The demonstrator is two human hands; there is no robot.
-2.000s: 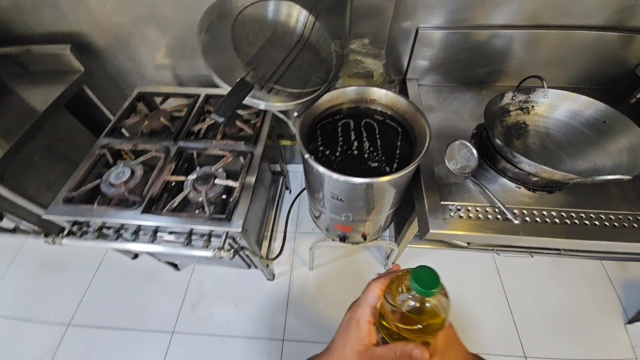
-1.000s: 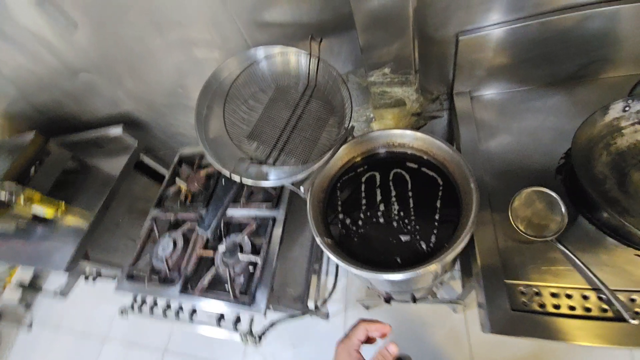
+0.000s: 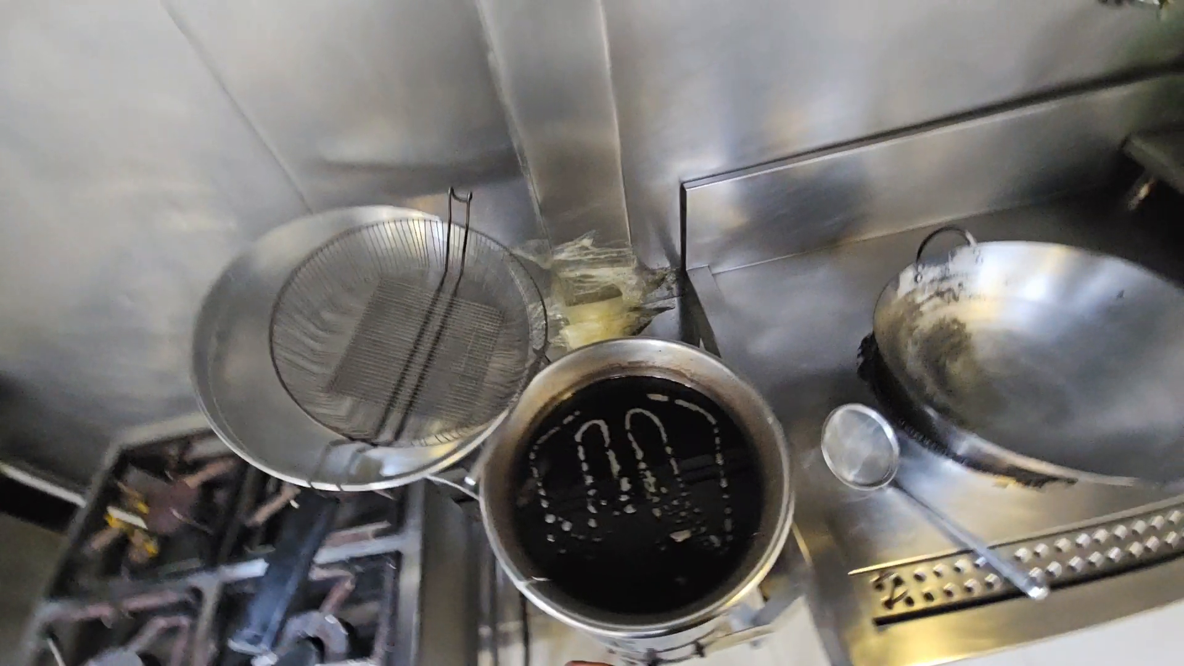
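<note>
Only a sliver of skin, perhaps a fingertip, shows at the bottom edge below the pot; I cannot tell which hand it belongs to or what it touches. Above it stands a round stainless steel pot (image 3: 772, 518) of dark liquid (image 3: 620, 573), with light, broken looped lines on the surface. To its left, a round wire-mesh strainer (image 3: 416, 333) rests in a wide metal bowl (image 3: 240, 370) that adjoins the pot's rim. The oil bottle is not in view.
A gas stove (image 3: 222, 564) with burner grates is at the lower left. At the right, a large wok (image 3: 1045, 351) sits on a steel range, beside a long-handled fine strainer (image 3: 860, 446) lying across its perforated strip (image 3: 1082, 555). Crumpled clear plastic (image 3: 597, 287) is against the wall behind the pot.
Two seconds ago both hands were around a green-capped bottle of yellow oil; one second ago one hand showed below the pot. Bottle and hands have left view, save a sliver of skin. The view has moved closer.
</note>
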